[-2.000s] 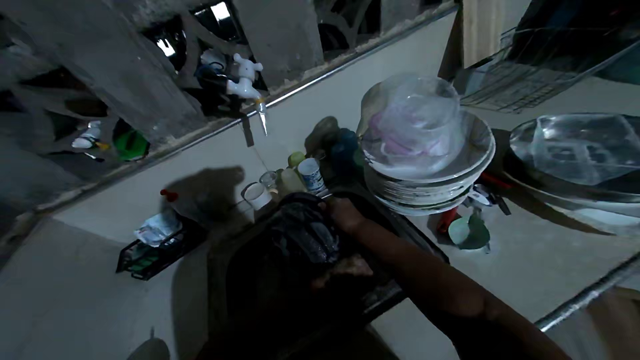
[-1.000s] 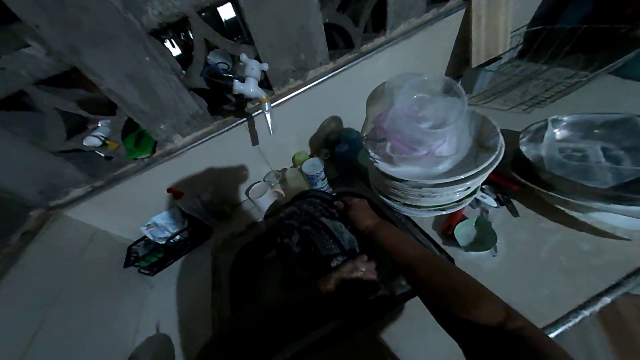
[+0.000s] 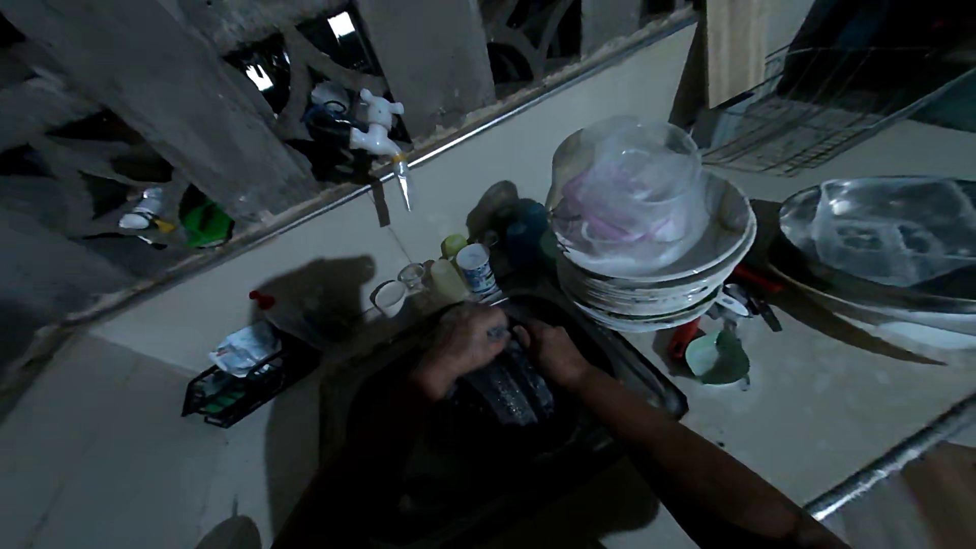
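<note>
A dark, wet, sudsy item (image 3: pixel 507 393), perhaps a cloth or a pan, lies in the dark sink (image 3: pixel 648 381). My left hand (image 3: pixel 469 339) is at its upper edge, fingers curled, with a small greyish thing partly showing at the fingers. Close beside it, my right hand (image 3: pixel 553 352) grips the item's upper edge. Shadow hides the lower part of the item and most of the basin. Behind the hands, along the sink's back rim, stand a white cup (image 3: pixel 390 297), a clear glass (image 3: pixel 412 277) and a patterned cup (image 3: pixel 476 267).
Right of the sink, stacked plates (image 3: pixel 648 293) carry a clear plastic-covered bowl (image 3: pixel 629 183). A green scoop (image 3: pixel 717 357) lies near them, with metal basins (image 3: pixel 892 229) farther right. A white faucet (image 3: pixel 377 130) juts over the back. A black wire basket (image 3: pixel 244 396) sits at left.
My left hand has moved up from low in the sink to the item's upper edge, beside my right hand.
</note>
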